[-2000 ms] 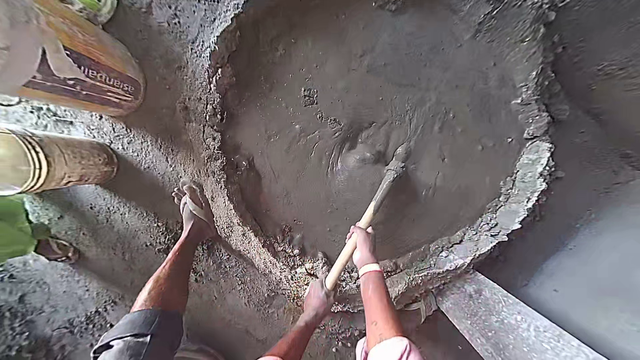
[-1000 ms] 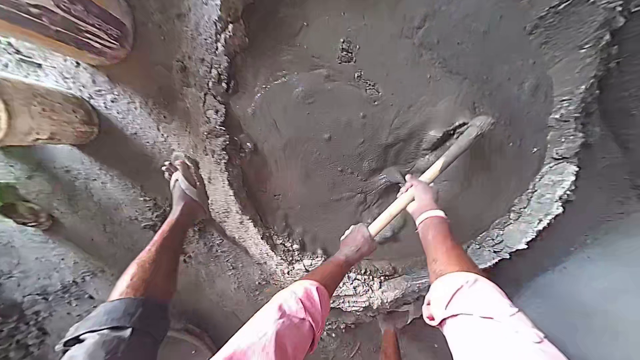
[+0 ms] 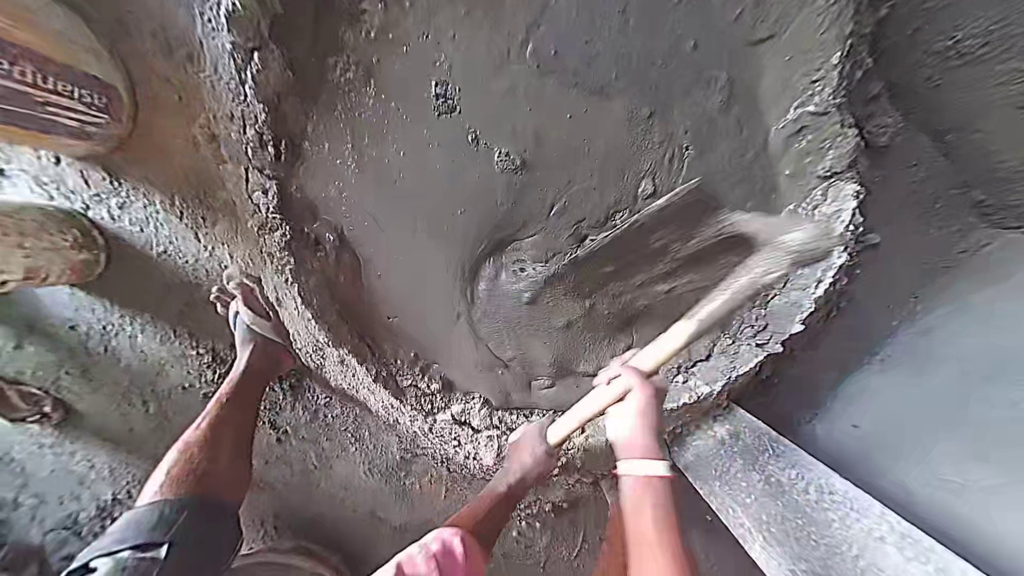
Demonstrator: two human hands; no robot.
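Observation:
A hoe (image 3: 680, 332) with a pale wooden handle slants up to the right, its broad blade out of the wet grey mortar (image 3: 400, 240) and blurred by motion. My left hand (image 3: 532, 452) grips the handle's lower end. Farther up the shaft, my right hand (image 3: 636, 400), with a pale band at the wrist, is closed around it. The blade hangs over the right part of the mortar, near the ring's rim. A raised ring of dry mix (image 3: 320, 336) surrounds the mortar.
Two buckets (image 3: 60, 88), (image 3: 48, 246) are at the left. A sandalled foot (image 3: 254, 316) rests just outside the ring. At lower right a flat grey slab (image 3: 808, 496) meets the ring's edge. Part of another foot (image 3: 28, 402) shows at far left.
The hoe's head, down in the mortar in both earlier frames, has been lifted clear and its blade now shows. Both hands have stayed on the handle.

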